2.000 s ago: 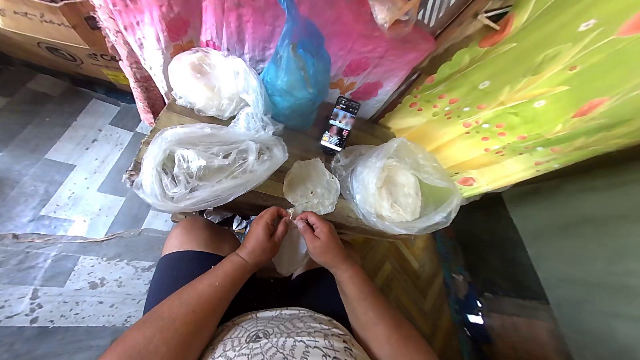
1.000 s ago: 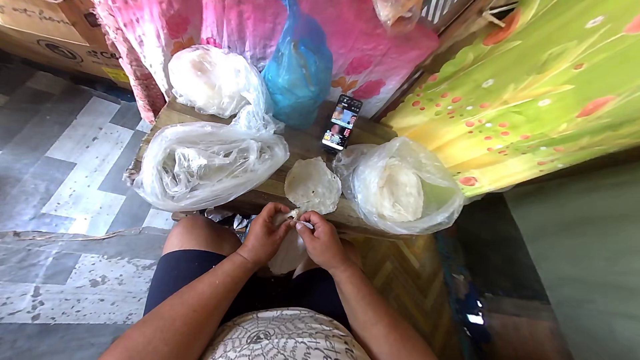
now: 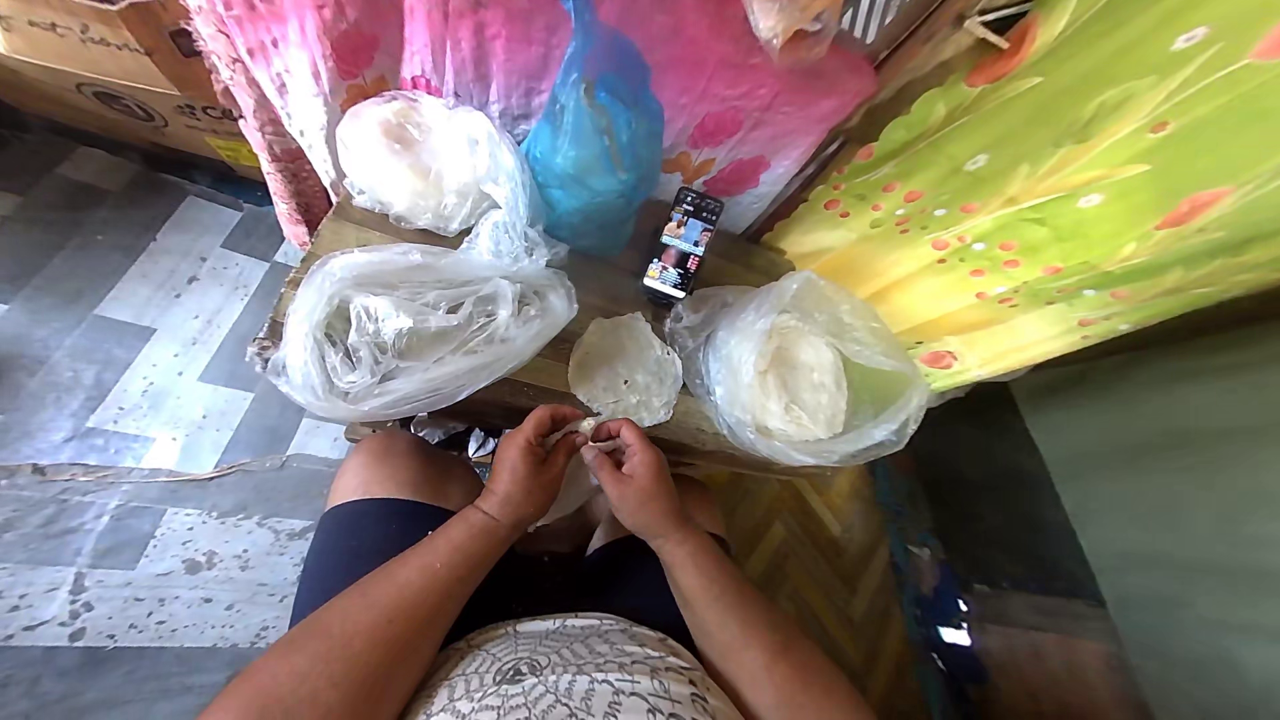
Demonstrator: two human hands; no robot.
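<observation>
My left hand (image 3: 530, 465) and my right hand (image 3: 635, 480) meet over my lap at the near edge of a wooden bench (image 3: 530, 385). Their fingertips pinch a thin, whitish sheet (image 3: 568, 498) that hangs down between them; its material is unclear. Just beyond my fingers lies a round, thin, off-white wrapper-like disc (image 3: 625, 370). To its right, an open clear plastic bag (image 3: 895, 400) holds a stack of similar pale discs (image 3: 800, 385). A crumpled clear plastic bag (image 3: 430, 330) lies to the left, its contents hard to make out.
Farther back are another clear bag with pale round contents (image 3: 420, 160), a knotted blue plastic bag (image 3: 597, 150) and a lit smartphone (image 3: 684, 245). Pink floral cloth (image 3: 700, 90) hangs behind, a yellow-green curtain (image 3: 1060, 200) at right. Cardboard boxes (image 3: 110, 80) stand at the upper left.
My fingers have shifted slightly at the top of the pale sheet, both hands staying close together. The bags and the disc remain in place.
</observation>
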